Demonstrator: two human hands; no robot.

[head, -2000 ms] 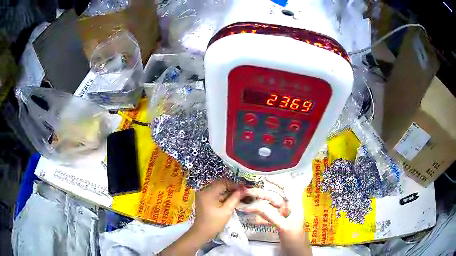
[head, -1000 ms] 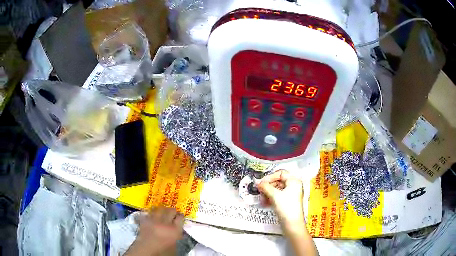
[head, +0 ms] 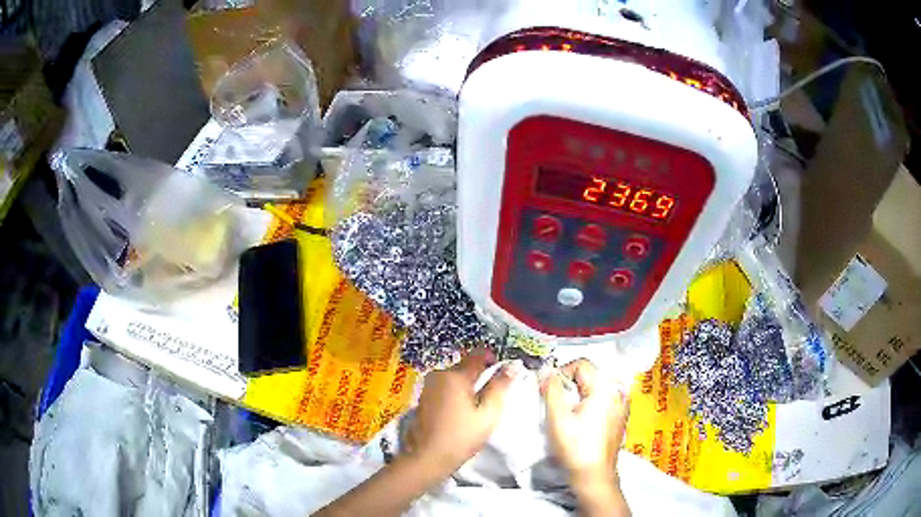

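The white snap button machine (head: 606,182) stands in the middle, its red panel reading 2369. My left hand (head: 454,409) and my right hand (head: 586,409) are just below its head, each gripping an edge of a white garment (head: 517,429). The garment stretches up between my hands to the die area and hangs over the table's front. The machine head and the cloth hide the lower die. A pile of small metal snap parts (head: 404,278) lies left of the head. Another pile (head: 717,379) lies to the right on yellow plastic.
A black smartphone (head: 271,306) lies on the yellow plastic sheet (head: 338,374) at left. A tied clear bag (head: 167,237) is farther left. A brown cardboard box (head: 874,273) stands at right. White garments (head: 116,434) lie at the lower left.
One second ago my left hand was at the table's front edge and my right hand was at the bare die. Now both hands hold the garment under the head. The counter still reads 2369.
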